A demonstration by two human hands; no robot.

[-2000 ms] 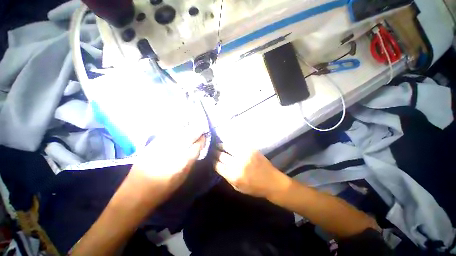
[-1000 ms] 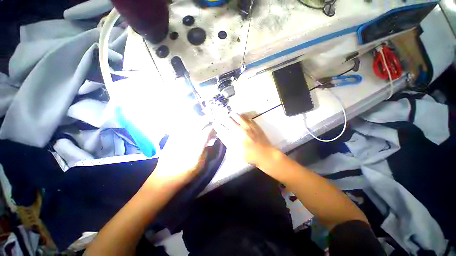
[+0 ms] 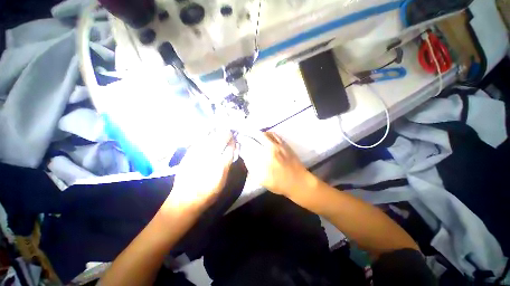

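The sewing machine head (image 3: 190, 39) is at the top, with the presser foot and needle area (image 3: 236, 105) under it. Just in front of it, my left hand (image 3: 204, 165) and my right hand (image 3: 274, 165) are close together. My left fingertips pinch the edge of a navy fabric panel (image 3: 234, 180) that hangs down between the hands. My right fingers lie by the same edge; lamp glare washes out their tips, so their hold on the fabric is unclear. Any grey layer there is lost in the glare.
A black smartphone (image 3: 324, 86) with a white cable (image 3: 386, 125) lies right of the needle. Blue-handled snips (image 3: 386, 74) and red-handled scissors (image 3: 435, 55) lie further right. The lamp's blue sleeve (image 3: 127, 146) is at left. Grey fabric heaps (image 3: 36, 106) lie left; grey and navy pieces (image 3: 430, 192) lie right.
Since two seconds ago, my right hand has moved up towards the needle. Since one second ago, both hands stay near the presser foot, and the whole view has shifted.
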